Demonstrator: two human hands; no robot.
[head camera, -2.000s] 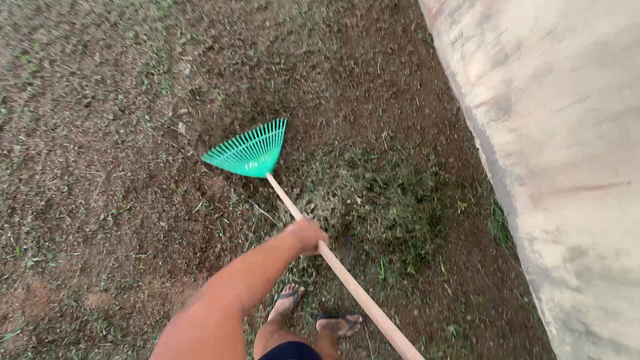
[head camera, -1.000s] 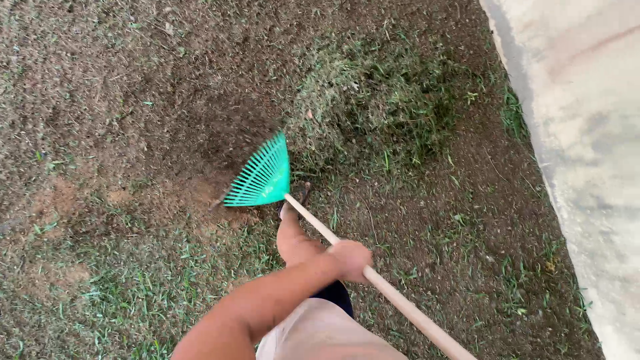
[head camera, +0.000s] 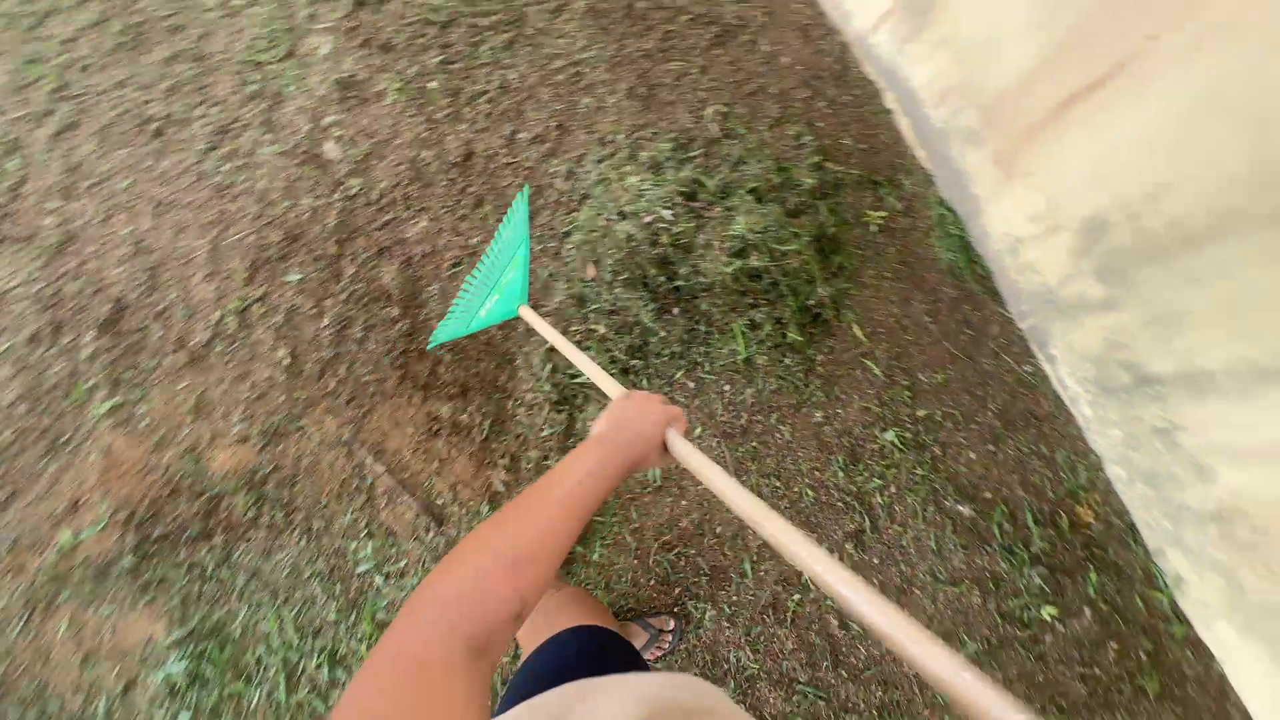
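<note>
My left hand (head camera: 640, 430) is closed around the pale wooden handle of a rake, well below its head. The green plastic rake head (head camera: 495, 280) fans toward the upper left, with its tines over bare soil. Right of the head lies a loose heap of cut grass (head camera: 710, 240). From my hand, the wooden handle (head camera: 830, 570) runs down to the lower right and leaves the view. My right hand is not in view.
A pale, stained wall (head camera: 1130, 250) slants down the right side. One of my feet, in a flip-flop (head camera: 655, 635), stands below my left hand. Patchy grass (head camera: 270, 640) grows at the lower left, and a thin stick (head camera: 395, 485) lies on the soil.
Since one second ago, the rake head has moved away from my feet, from the heap's near left side to beside its left edge. My left hand has stayed on the handle.
</note>
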